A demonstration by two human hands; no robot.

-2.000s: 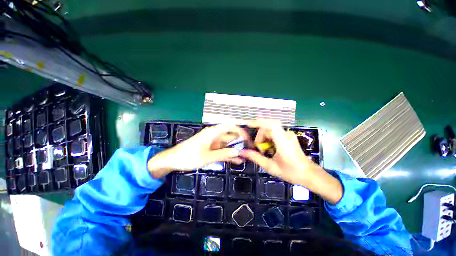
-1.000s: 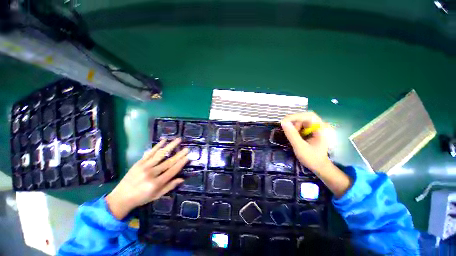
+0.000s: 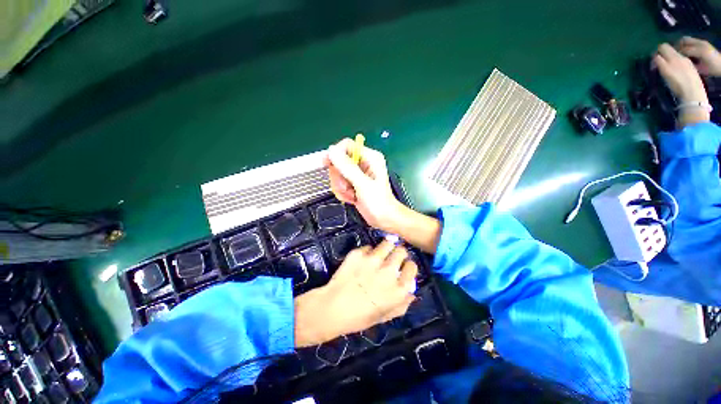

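The black blister tray (image 3: 178,272) lies slanted before me, with dark rounded-square units in its pockets. A pale striped sheet (image 3: 265,189) lies at its far edge, partly under the tray. My right hand (image 3: 365,185) grips a slim yellow tool (image 3: 358,148) at the sheet's right end; the tool's tip is hidden. My left hand (image 3: 364,288) lies over the tray's right part, fingers bent, with a small whitish piece (image 3: 391,238) at its fingertips. Whether it holds this piece is unclear.
A second striped sheet (image 3: 494,142) lies slanted at the right. A white power strip (image 3: 631,221) with a cable is further right. Another person's hands (image 3: 684,75) work at the upper right near small dark units (image 3: 589,118). Another black tray (image 3: 35,339) is lower left.
The view has turned right. My left hand has moved from the tray's left side to its right side. My right hand has moved from the tray's far right corner to the striped sheet's end.
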